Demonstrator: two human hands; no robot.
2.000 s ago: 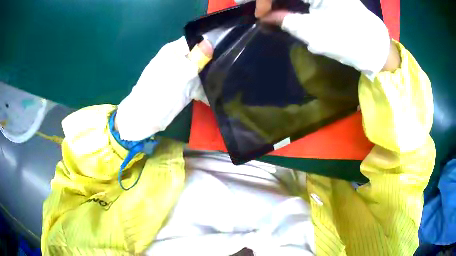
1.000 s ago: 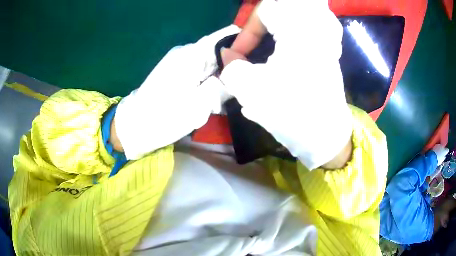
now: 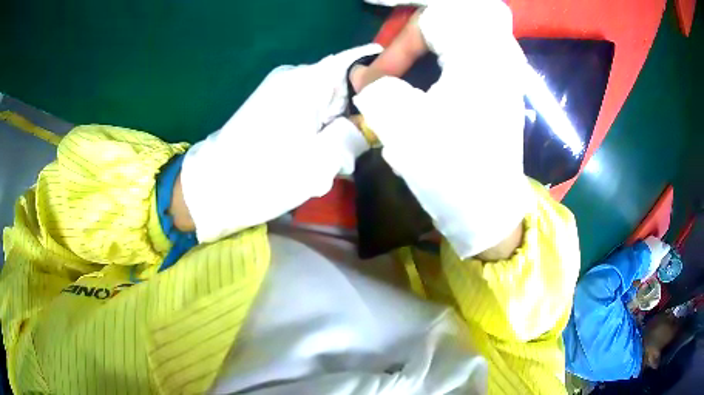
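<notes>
A black display panel point(image 3: 384, 207) is held tilted between my two white-gloved hands, mostly covered by them. My left hand point(image 3: 274, 143) grips its left side; a small yellow-orange sleeve shows at a digit. My right hand point(image 3: 455, 127) lies over the panel, its bare fingertips at the panel's upper left edge beside my left hand. What those fingertips pinch is hidden. A red foam pad point(image 3: 328, 207) shows under the panel. A second glossy black panel point(image 3: 569, 100) with a bright reflection lies on a red foam pad point(image 3: 634, 38) to the right.
A dark-green bench point(image 3: 154, 62) runs behind and to the right. A person in a blue smock point(image 3: 606, 312) is at the lower right. Another red pad point(image 3: 654, 216) is near that person. Grey floor with a yellow line point(image 3: 29, 126) shows at the far left.
The held panel has turned and is now mostly behind my hands. My right hand has come down and left over it. The view has shifted, showing the second panel and the person in blue.
</notes>
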